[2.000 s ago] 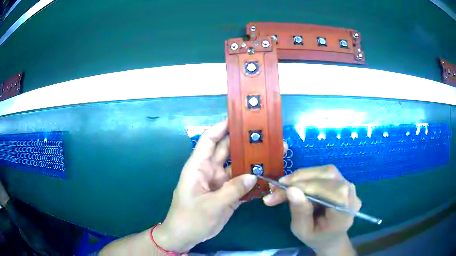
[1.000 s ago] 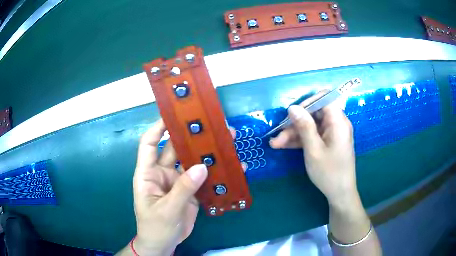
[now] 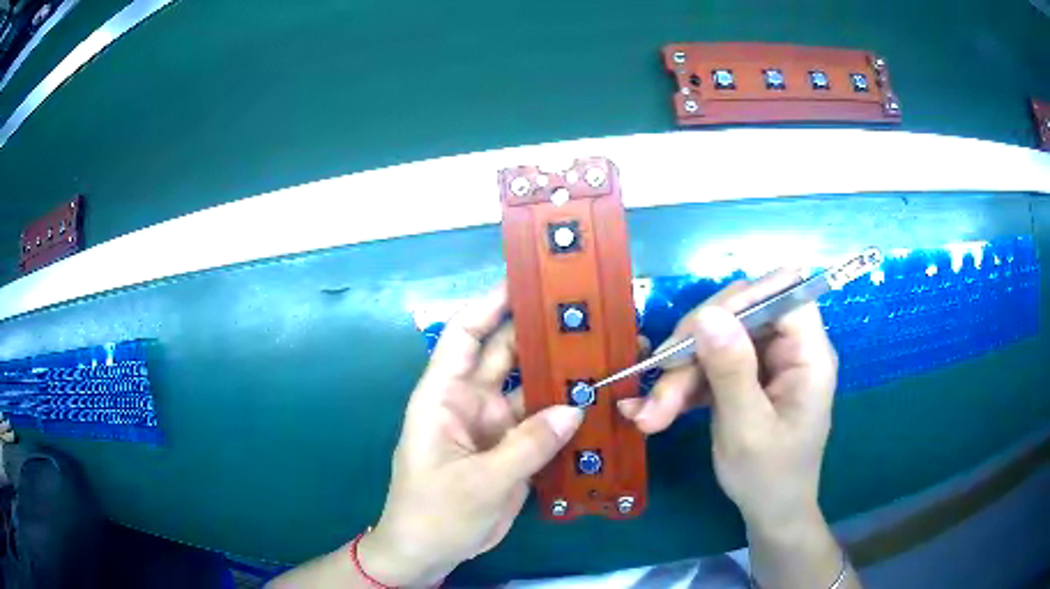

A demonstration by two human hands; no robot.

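Note:
A red-brown carrier is held nearly upright in the picture, with its notched end away from me. Small round parts sit in its dark-edged nests along the centre line. My left hand grips the carrier from the left, thumb beside the third round part from the far end, fingers hidden beneath. My right hand holds silver tweezers, their tips at that third part. Whether a ring is between the tips is too small to tell. A blue backing sheet lies behind and right of my right hand.
The dark green conveyor belt lies beyond the white strip. Other carriers rest on it at the upper right, left edge and right edge. Another blue sheet with ring rows lies at the left on the ledge.
The held carrier has turned more upright and sits further right in view. The tweezer tips have moved from the blue sheet's rings onto the third nest. The belt carriers appear further right.

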